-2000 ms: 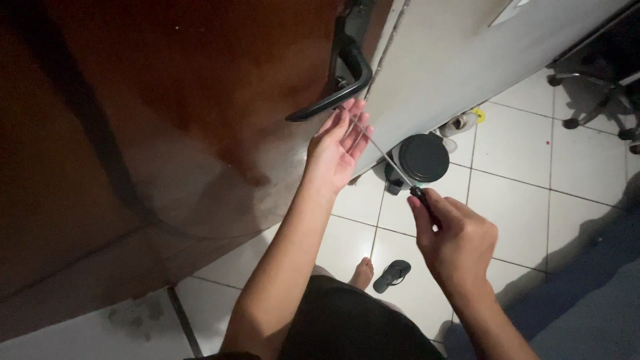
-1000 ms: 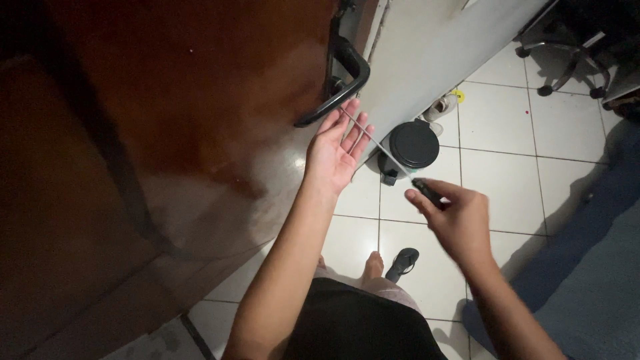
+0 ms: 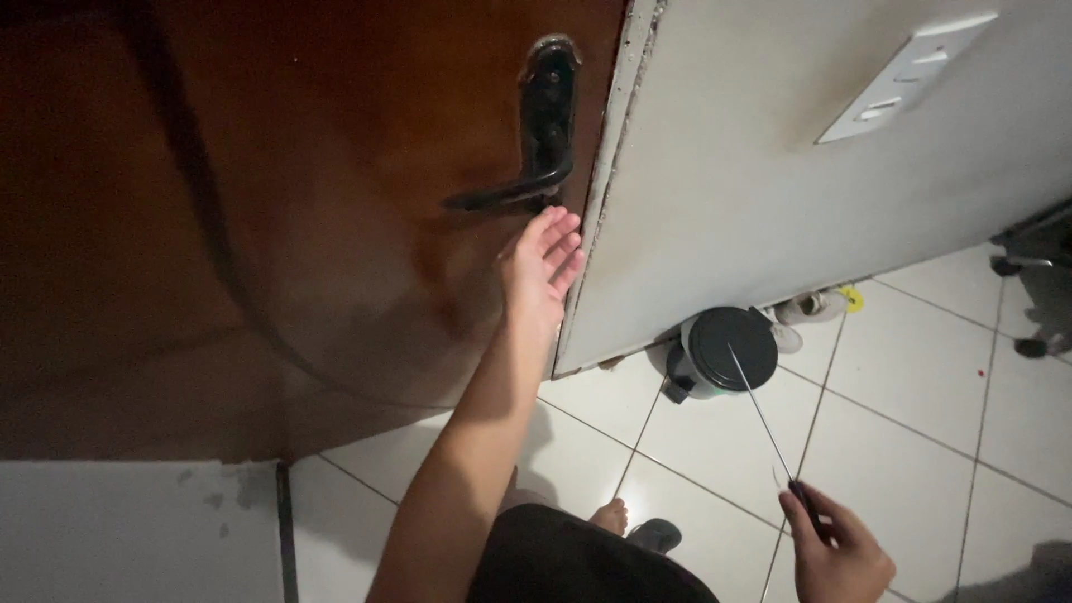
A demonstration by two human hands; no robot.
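Note:
A dark lever handle (image 3: 507, 194) on a black backplate (image 3: 548, 109) is fixed to a brown wooden door (image 3: 377, 167). My left hand (image 3: 543, 264) is just under the handle, fingertips near the bottom of the backplate, fingers loosely curled; whether a small thing lies between the fingertips is hidden. At the lower right my right hand (image 3: 837, 536) grips the dark handle of a long thin screwdriver (image 3: 766, 423). Its metal shaft points up and left, away from the door handle, and its tip appears over the lid of the pedal bin.
A pedal bin (image 3: 733, 347) with a black lid stands on the tiled floor by the wall, with shoes (image 3: 808, 308) beside it. A switch plate (image 3: 909, 75) is on the wall. A wheeled chair base (image 3: 1038, 285) is at the far right. One flip-flop (image 3: 656, 534) lies near my foot.
My right hand has drawn the screwdriver down and away from my left hand and the door handle. Its shaft was at my left fingers before. The view has shifted, showing the backplate.

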